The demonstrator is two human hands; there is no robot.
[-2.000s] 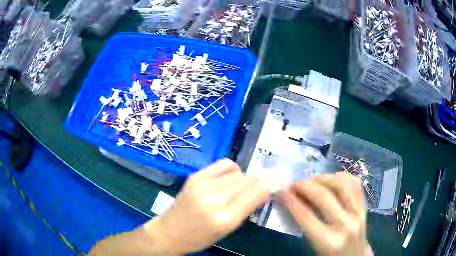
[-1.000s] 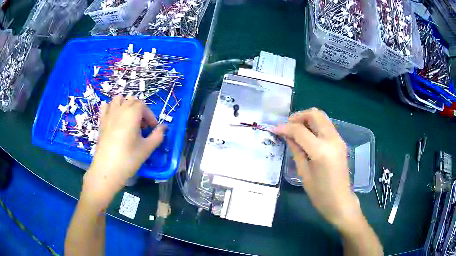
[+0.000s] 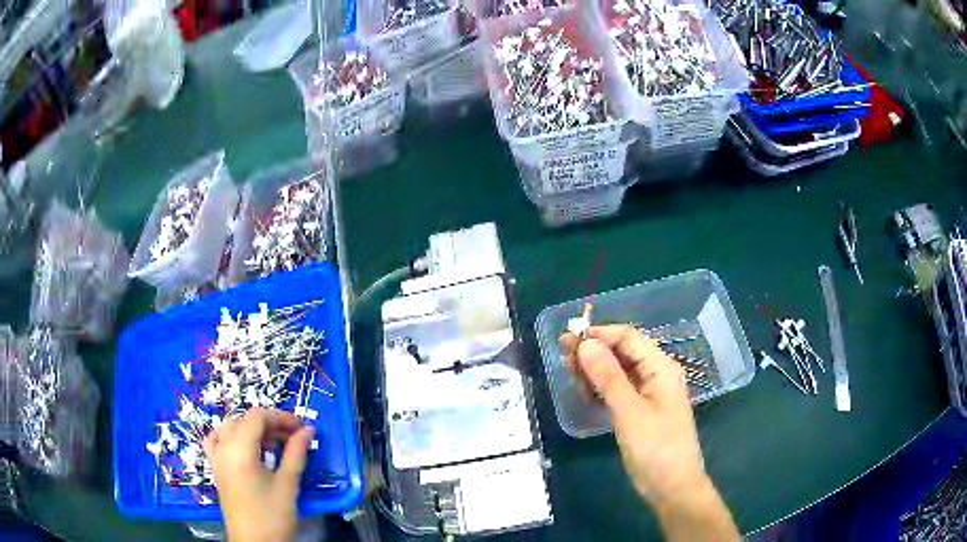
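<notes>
My right hand (image 3: 636, 397) pinches a wired part (image 3: 581, 320) by its white end block, over the left side of the clear working box (image 3: 732, 318). Thin red leads point up from it. My left hand (image 3: 260, 466) is over the lower part of the blue tray (image 3: 133, 392), with its fingers bent down among the heaped wired parts (image 3: 255, 355). Whether it grips one is hidden. The silver-white bench fixture (image 3: 456, 397) stands between the tray and the box, with dark slots in its top. No hand touches it.
Stacked clear tubs full of parts (image 3: 578, 159) stand at the back. More tubs (image 3: 175, 228) are behind the tray. Right of the box are a few loose parts (image 3: 795, 349), a pale strip (image 3: 834, 339), a dark pointed tool (image 3: 849, 235) and a grey metal block (image 3: 920, 231).
The view has shifted. My right hand has moved from the fixture top to the working box, with a part in its fingers. My left hand remains at the tray.
</notes>
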